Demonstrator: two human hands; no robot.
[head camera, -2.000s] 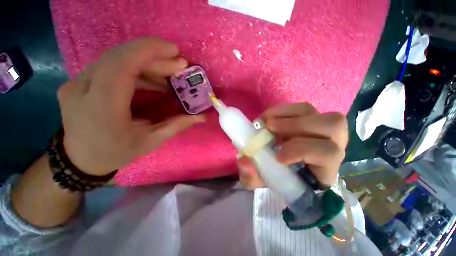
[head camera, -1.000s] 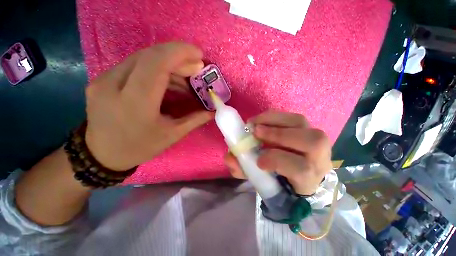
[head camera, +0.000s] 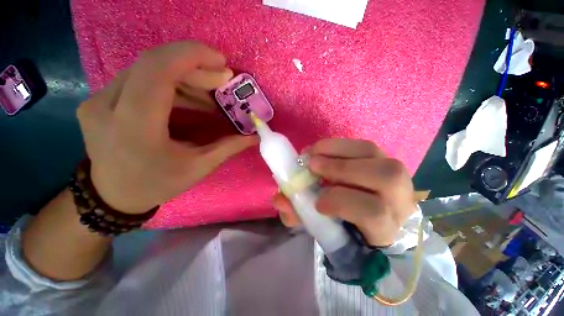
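My left hand (head camera: 151, 123) holds a pink housing (head camera: 256, 108) by its left side between thumb and fingers, above the bright pink-red work mat (head camera: 365, 80). The housing's open side faces me, with a dark-framed grey rectangular part and small dark details inside. My right hand (head camera: 365, 188) grips the white glue syringe (head camera: 278, 154) around its cream tape band. The yellowish needle tip (head camera: 256, 121) points into the lower part of the housing; whether it touches cannot be told. A dark green cap (head camera: 375, 271) sits on the syringe's rear end.
Another pink housing (head camera: 12, 92) lies on the dark green bench (head camera: 43, 148) at left. White paper wipes (head camera: 328, 9) lie at the mat's far edge. At right are crumpled wipes (head camera: 485, 133), a blue rod (head camera: 508, 58) and a black box (head camera: 532, 111) with a red light. A clear-orange hose (head camera: 419, 265) loops from the cap.
Compared with two seconds ago, the needle tip has moved from the housing's right edge to its lower inside. The syringe's rear end has swung left. Both hands keep their holds.
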